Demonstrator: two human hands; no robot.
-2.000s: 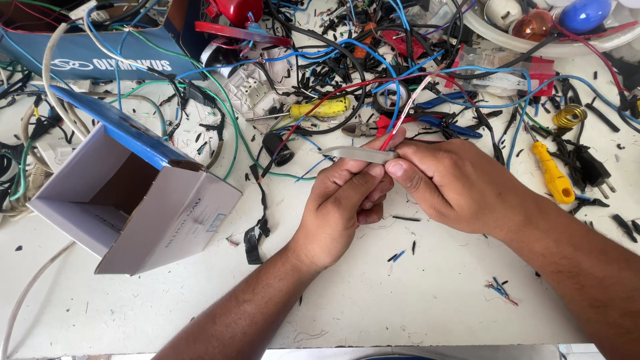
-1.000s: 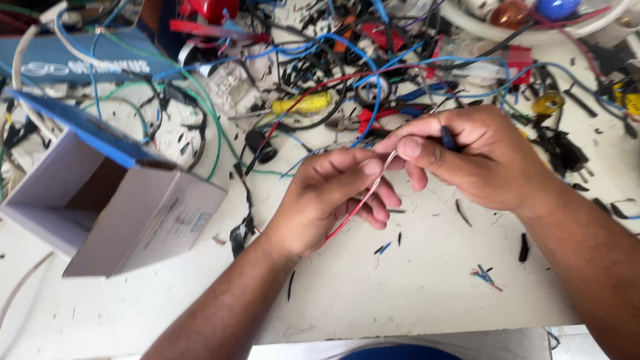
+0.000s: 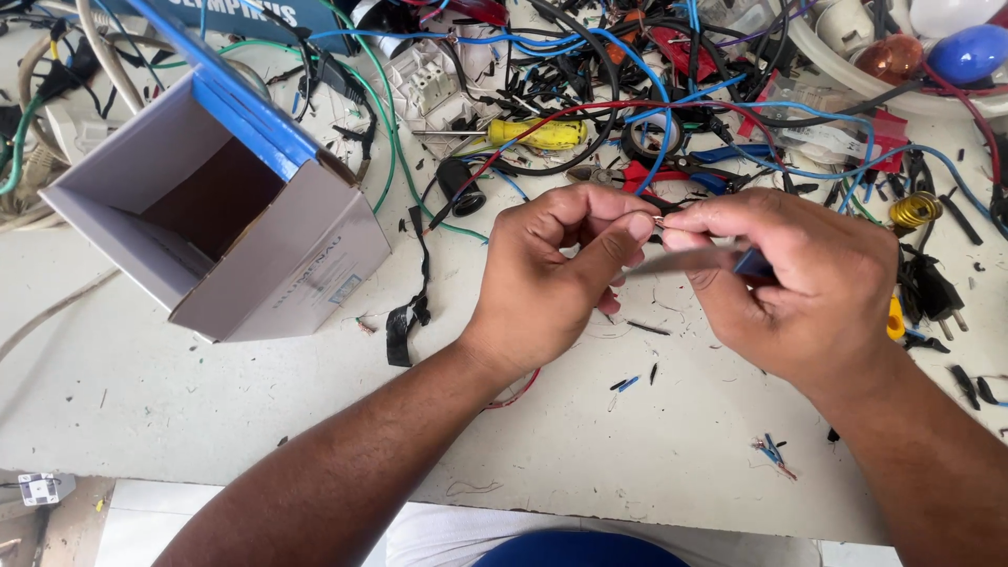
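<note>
Between its thumb and forefinger my left hand (image 3: 559, 272) pinches a thin wire with a bare copper end (image 3: 658, 221). Red wire (image 3: 516, 395) comes out below that hand. The fingertips of my right hand (image 3: 787, 276) meet the same bare end from the right. My right hand also holds a knife, its grey blade (image 3: 681, 260) blurred and pointing left beneath the fingertips, its dark blue handle (image 3: 754, 264) mostly hidden in the palm. Just beyond the hands lie pliers with red and blue grips (image 3: 657, 175) and a roll of black tape (image 3: 652, 135).
An open cardboard box (image 3: 276, 268) stands at the left. Behind the hands are a yellow-handled screwdriver (image 3: 539, 134), a black lamp socket (image 3: 461, 187) and tangled cables. A tub of bulbs (image 3: 835, 67) is at the back right, a black plug (image 3: 933, 287) at the right, wire scraps (image 3: 776, 455) near the front.
Two seconds ago both hands held a grey, blade-like piece with red wire. Now the fingertips meet at the wire's bare end, and the blade points left from my right hand.
</note>
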